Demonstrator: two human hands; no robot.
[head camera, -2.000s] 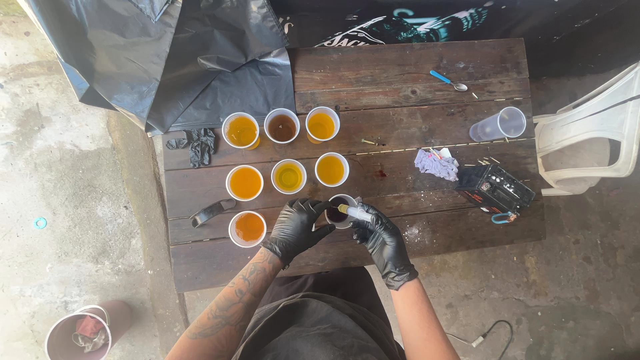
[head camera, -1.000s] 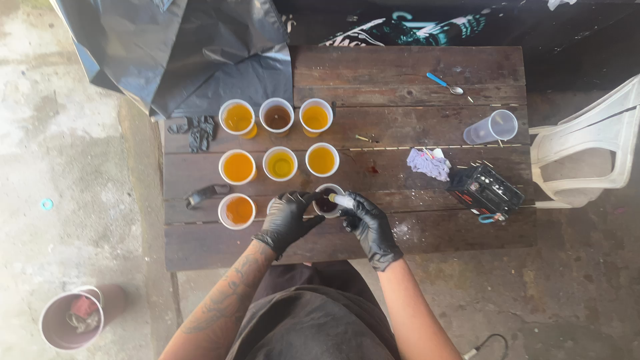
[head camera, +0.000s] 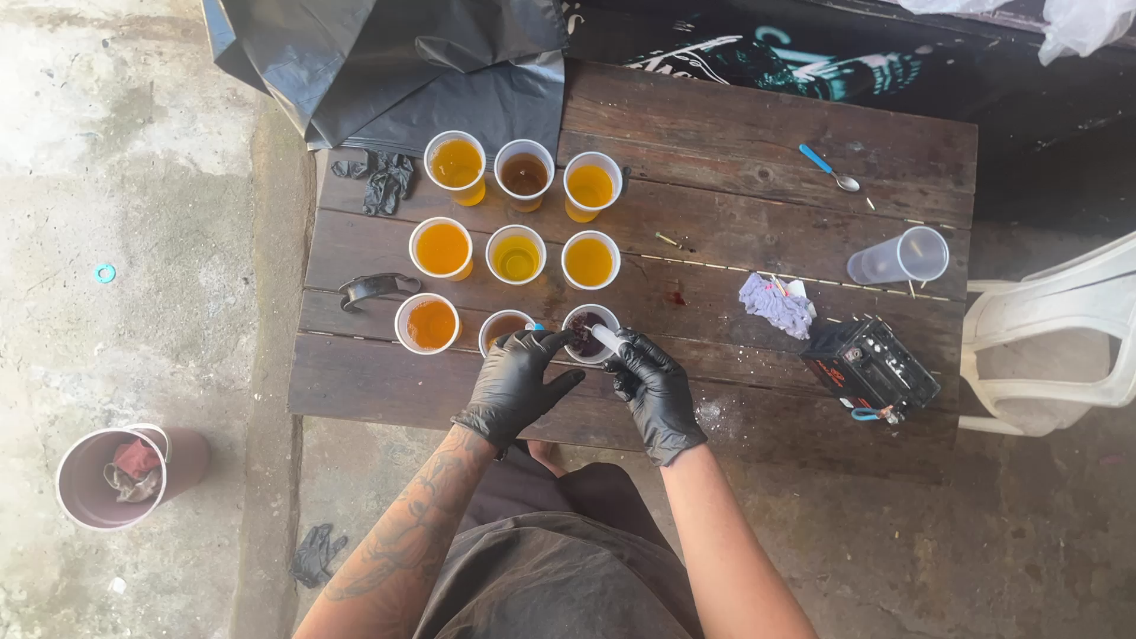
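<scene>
My right hand (head camera: 655, 390), in a black glove, grips a pale plastic syringe (head camera: 609, 338) whose tip points into a clear plastic cup of dark liquid (head camera: 581, 335). My left hand (head camera: 519, 383), also gloved in black, is left of that cup, over the near rim of a cup with amber-brown liquid (head camera: 502, 326). Something small and blue shows by its fingertips; whether the fingers hold it I cannot tell. Farther back stand several cups of yellow and orange liquid, among them a yellow one (head camera: 516, 258), an orange one (head camera: 430, 323) and a brown one (head camera: 524, 174).
On the wooden table (head camera: 754, 169) lie a blue-handled spoon (head camera: 830, 169), a crumpled purple cloth (head camera: 774, 304), a black battery (head camera: 874, 366), a tipped clear cup (head camera: 901, 257) and black gloves (head camera: 383, 180). A white plastic chair (head camera: 1056, 337) is at right, a bucket (head camera: 182, 461) at lower left.
My left hand has moved left, away from the cup of dark liquid, to the amber-brown cup beside it. My right hand still holds the syringe at the dark cup.
</scene>
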